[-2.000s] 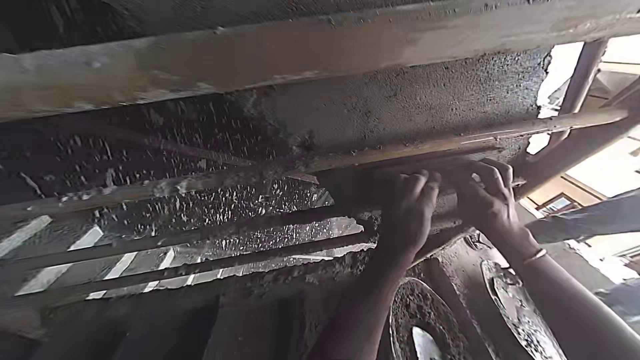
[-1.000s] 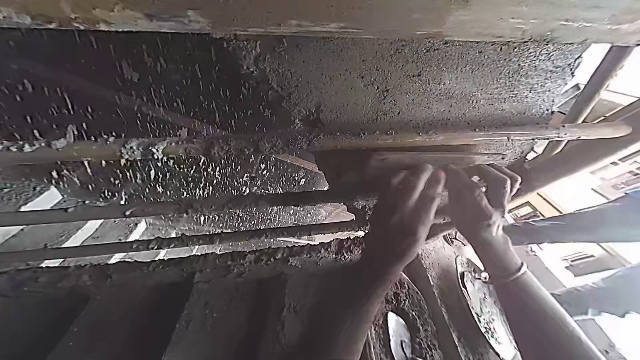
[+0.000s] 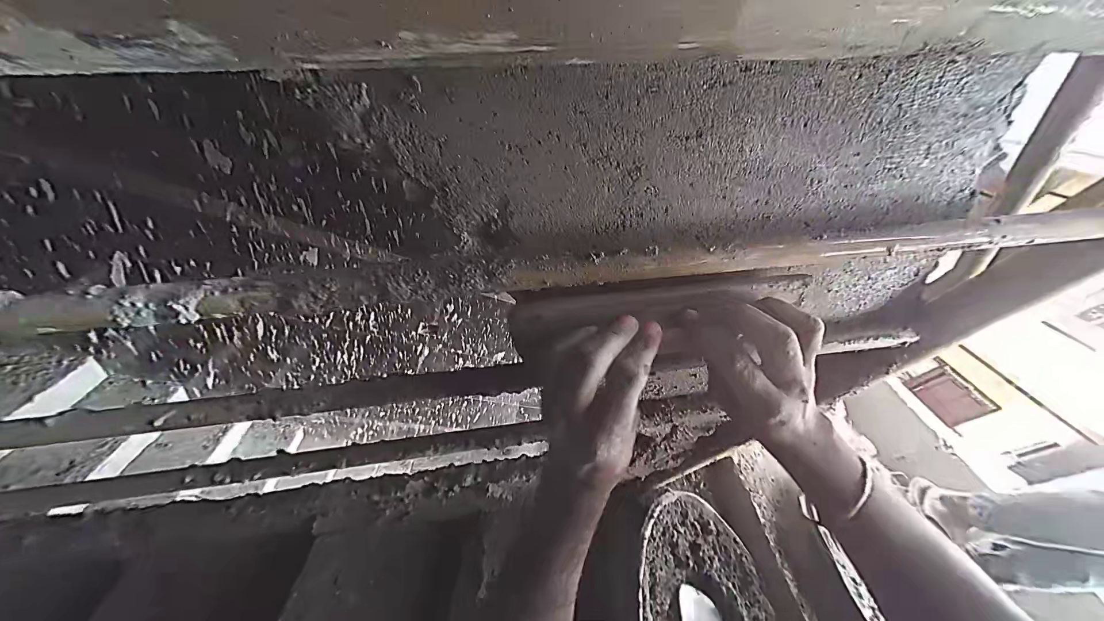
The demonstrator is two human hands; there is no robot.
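Observation:
Both of my hands grip a long flat board, perhaps a plasterer's wooden float (image 3: 655, 302), which lies just under a horizontal pole (image 3: 742, 255). My left hand (image 3: 604, 388) is on its left half, fingers bent over the lower edge. On its right half is my right hand (image 3: 759, 362), with a thin band around the wrist. Rough wet mortar (image 3: 673, 147) covers the wall behind and above the pole. To the left, the dark wall surface (image 3: 216, 172) bears only spatters of mortar. The far side of the board is hidden.
A thick beam (image 3: 552, 30) crosses the top. Mortar-caked bars (image 3: 259, 401) run at lower left. Below my hands stands a round pan with mortar (image 3: 703, 552) and a pale object in it. Slanting poles (image 3: 1048, 129) rise at the right, and a person's clothed limb (image 3: 1026, 526) shows at lower right.
Both hands stay on the board beneath the pole. The view has shifted, so the upper beam sits higher than two seconds ago and more of the mortared wall shows.

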